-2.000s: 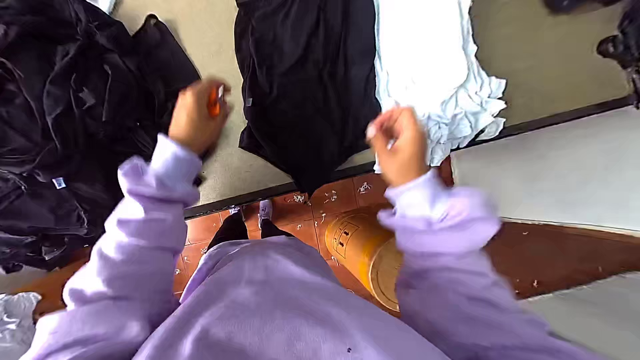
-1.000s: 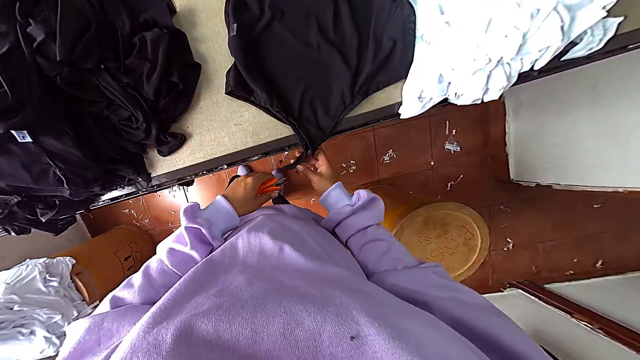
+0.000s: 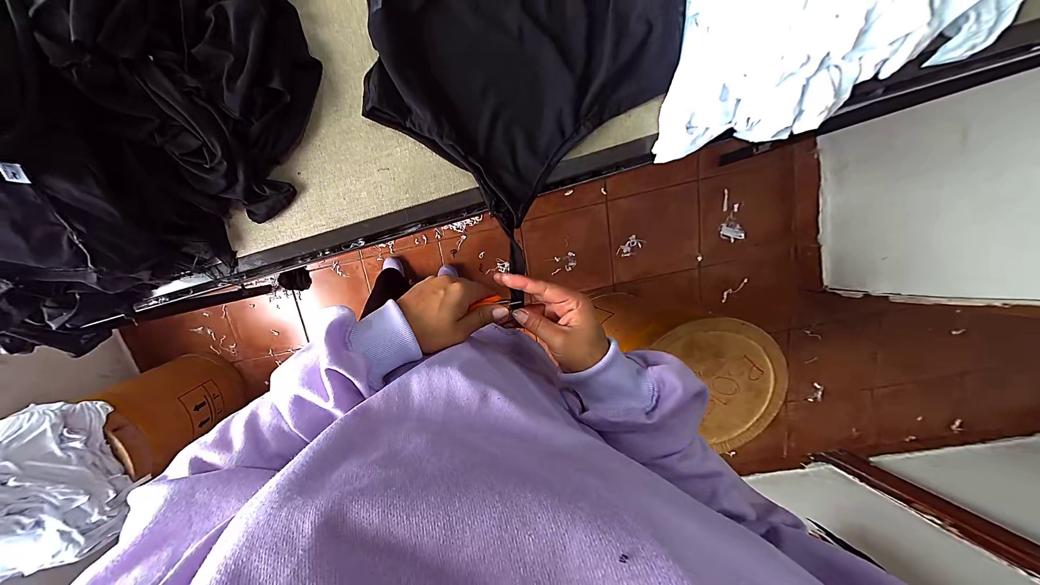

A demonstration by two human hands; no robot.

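Note:
A black garment (image 3: 520,73) lies over the table, its narrow end hanging past the front edge toward my body. My right hand (image 3: 569,321) pinches the tip of that black strip between thumb and fingers, with the index finger extended. Beside it on the left, touching the same tip, my left hand (image 3: 447,313) is closed around a small orange-handled tool (image 3: 486,302), perhaps thread snips; its blades are mostly hidden. On the table's right is a pile of white garments (image 3: 756,73), and on the left a heap of black garments (image 3: 162,106).
The table's dark front edge (image 3: 349,246) runs across in front of me. A round drum with a lid (image 3: 723,382) stands by my right arm. At lower left are another drum (image 3: 183,402) and white cloth (image 3: 57,487). Thread scraps (image 3: 630,245) litter the tiled floor.
From apart over the table, both hands have come together near my body at the black garment's narrow end, which my right hand now pinches. The view has shifted.

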